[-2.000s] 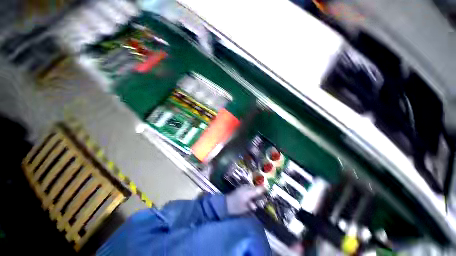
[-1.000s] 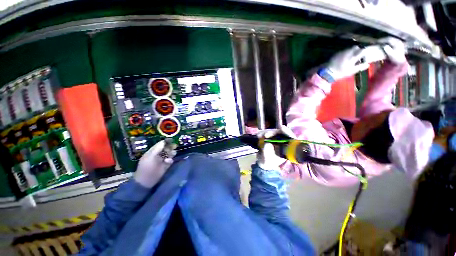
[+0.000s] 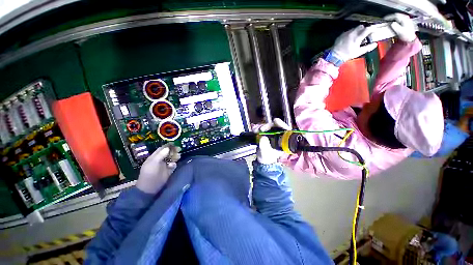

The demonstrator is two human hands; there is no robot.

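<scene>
A populated circuit board [image 3: 199, 111] with three large red-orange ringed inductors and a smaller one lies in a thin-edged tray on the green surface in front of me. My left hand [image 3: 157, 166], in a white glove, is at the board's near edge, its fingers closed on small metallic pieces [image 3: 170, 153] too small to make out. My right hand [image 3: 270, 145], also gloved, holds a black and yellow electric screwdriver [image 3: 284, 141] near the board's right near corner. Its tip points left towards the board, and its cable trails right and down.
A red-orange sheet [image 3: 85, 135] and another board [image 3: 42, 150] lie left. Bare roller bars [image 3: 260, 72] are right of my board. A person in pink [image 3: 332, 98] works on the right beside another red-orange sheet [image 3: 348, 85]. A carton [image 3: 398, 238] stands at the lower right.
The view has turned from the slanted, blurred line to the ringed board. Since the previous frame, the board appears slightly further left and the other person's cap has shifted. Both hands keep their holds.
</scene>
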